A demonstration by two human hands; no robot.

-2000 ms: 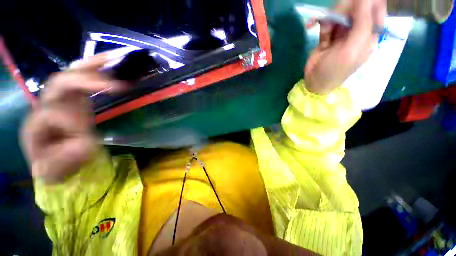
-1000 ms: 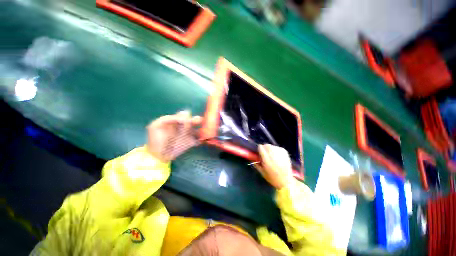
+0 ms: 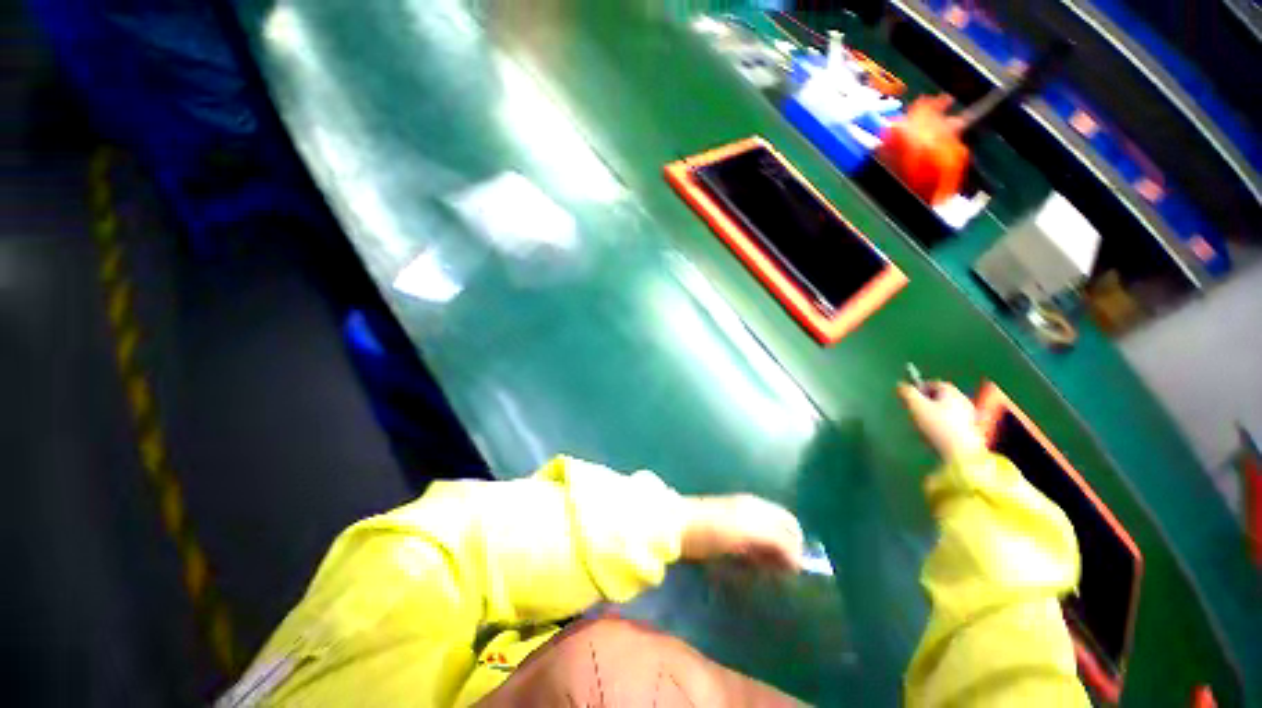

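Observation:
My left hand (image 3: 747, 531) is low in the middle, blurred, over the green bench (image 3: 623, 401). A small pale, shiny piece of film (image 3: 817, 559) shows at its fingertips. My right hand (image 3: 944, 416) is further right, beside the left edge of a red-framed black panel (image 3: 1073, 505), which my sleeve partly covers. A short silver tip, seemingly tweezers (image 3: 913, 374), sticks out from my right fingers. I cannot tell if this hand touches the frame. Another black panel in a red frame (image 3: 796, 228) lies further up the bench.
White glare patches lie on the bench's left part. A blue bin (image 3: 835, 127), a blurred orange-red object (image 3: 927, 150) and a white box (image 3: 1048, 249) stand beyond the panels. Blue-edged racks are at upper right. Grey floor with a yellow line (image 3: 139, 401) is at left.
The view has swung, now showing more bench and floor at left. My hands have left the panel they were touching at its near edge. My right hand is now beside a panel at right.

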